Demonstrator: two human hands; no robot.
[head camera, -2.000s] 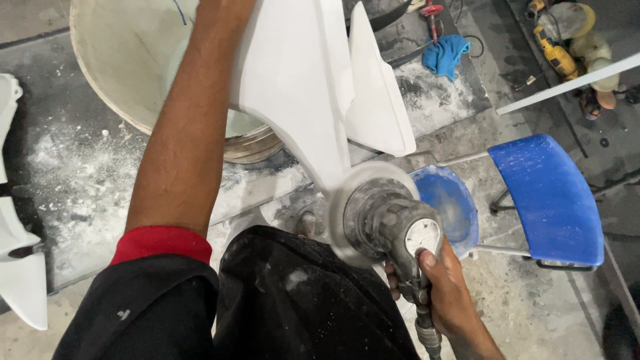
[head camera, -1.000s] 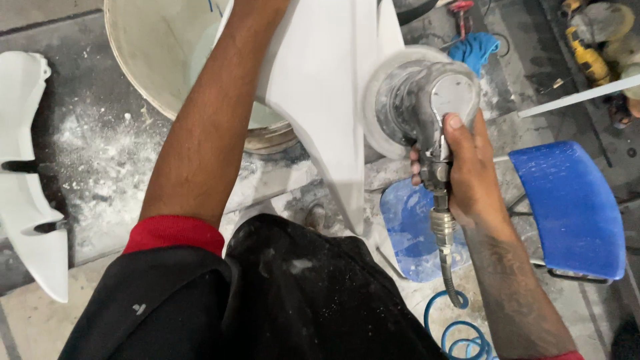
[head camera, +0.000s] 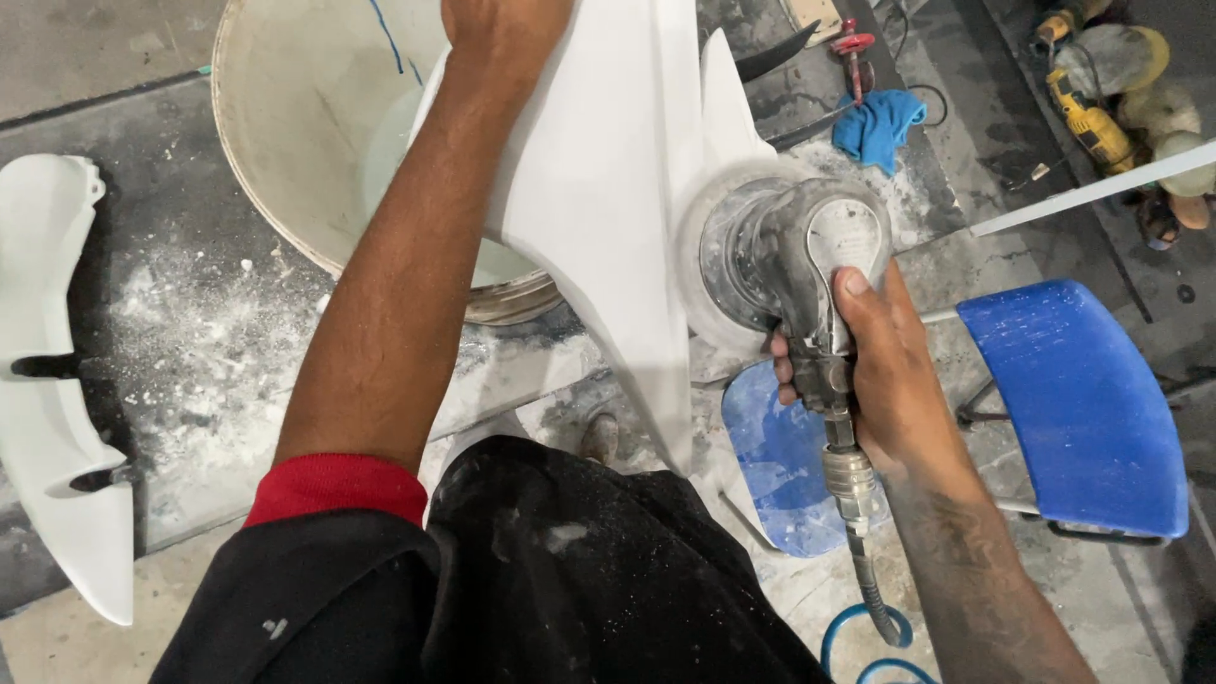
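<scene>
My right hand (head camera: 883, 351) grips an air-powered orbital sander (head camera: 798, 256), its round pad against or close beside the right edge of a white molded panel (head camera: 608, 190). A metal coupling and hose run down from the tool. At the top edge of the view my left hand (head camera: 508, 28) lies on or beside the panel's left side; its fingers are cut off by the frame. The panel narrows to a point near my dark, dusty clothing. Behind it stands a large off-white tub (head camera: 304, 123).
Another white panel (head camera: 47, 380) lies at left beside white dust. A blue chair (head camera: 1083, 408) stands at right, a blue cloth (head camera: 879, 128) and red-handled tool (head camera: 853, 57) above. A yellow power tool (head camera: 1092, 123) is upper right; a blue coiled hose (head camera: 855, 632) hangs below.
The sander in my right hand has moved from the panel's lower tip up along its right side. My left arm stays over the panel and tub. The view has shifted slightly.
</scene>
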